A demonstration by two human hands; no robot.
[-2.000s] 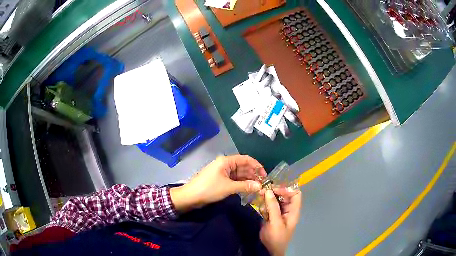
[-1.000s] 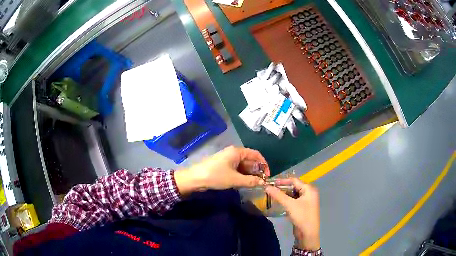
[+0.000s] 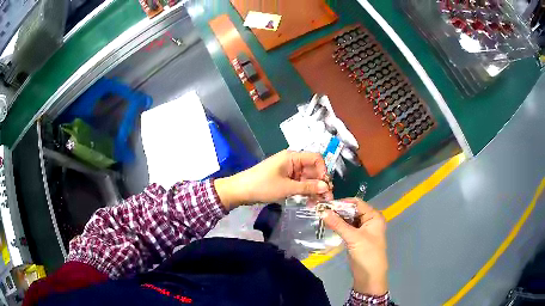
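Note:
My left hand (image 3: 278, 178) pinches small metal pieces at the top of a clear sleeve. My right hand (image 3: 358, 230) grips the clear sleeve (image 3: 299, 230) and small metal keys (image 3: 321, 228) between thumb and fingers. The sleeve hangs below the fingers and shines. The hands are close together, just in front of the bench corner. Which small metal part each hand pinches is hard to tell. White work gloves (image 3: 343, 128) lie crumpled on the bench beyond my hands, with a white and blue card (image 3: 332, 147) on them, partly hidden by my left hand.
An orange-brown board (image 3: 334, 89) holds rows of dark coils. A narrow strip (image 3: 230, 39) and a tray (image 3: 299, 18) with a photo card (image 3: 263, 21) lie behind. Blister trays (image 3: 478, 42) stand at upper right. A blue stool (image 3: 224, 146) bears a white sheet (image 3: 179, 140).
Both hands have risen towards the gloves, and my left hand now covers part of the blue-printed card. More of the clear sleeve shows below the fingers. The view has shifted, showing the photo card fully.

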